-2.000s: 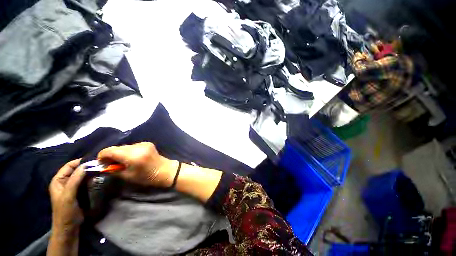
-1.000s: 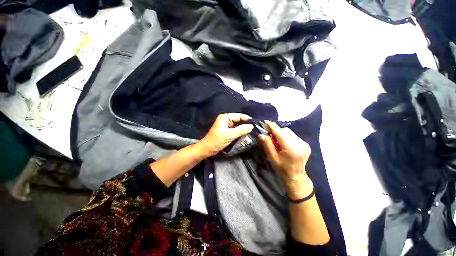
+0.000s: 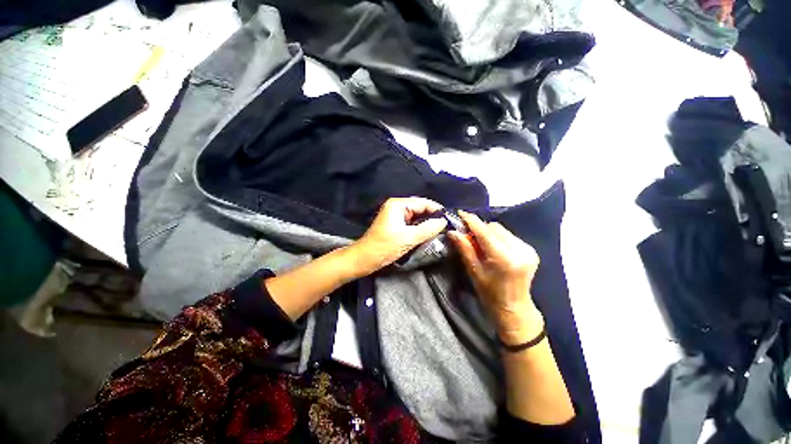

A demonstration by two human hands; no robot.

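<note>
A denim jacket (image 3: 321,160), black on one face and grey on the other, lies spread on the table under both hands. My left hand (image 3: 401,232) pinches a dark edge of it between thumb and fingers. My right hand (image 3: 499,264) is beside it, fingertips almost touching the left ones, closed on a small orange-red-handled tool (image 3: 469,234). Most of the tool is hidden in the fingers; its tip is at the dark edge. A dark placket with shiny buttons (image 3: 369,303) hangs below the wrists.
A black phone (image 3: 107,120) and a yellow strip (image 3: 149,64) lie at the left on the white table (image 3: 35,104). Another black and grey garment (image 3: 486,78) lies beyond the hands. More garments (image 3: 711,251) lie at the right.
From the first frame the view has swung left, bringing in the phone and losing the blue crate. Since the second, the dark garment at the far left has mostly gone, uncovering marked table top.
</note>
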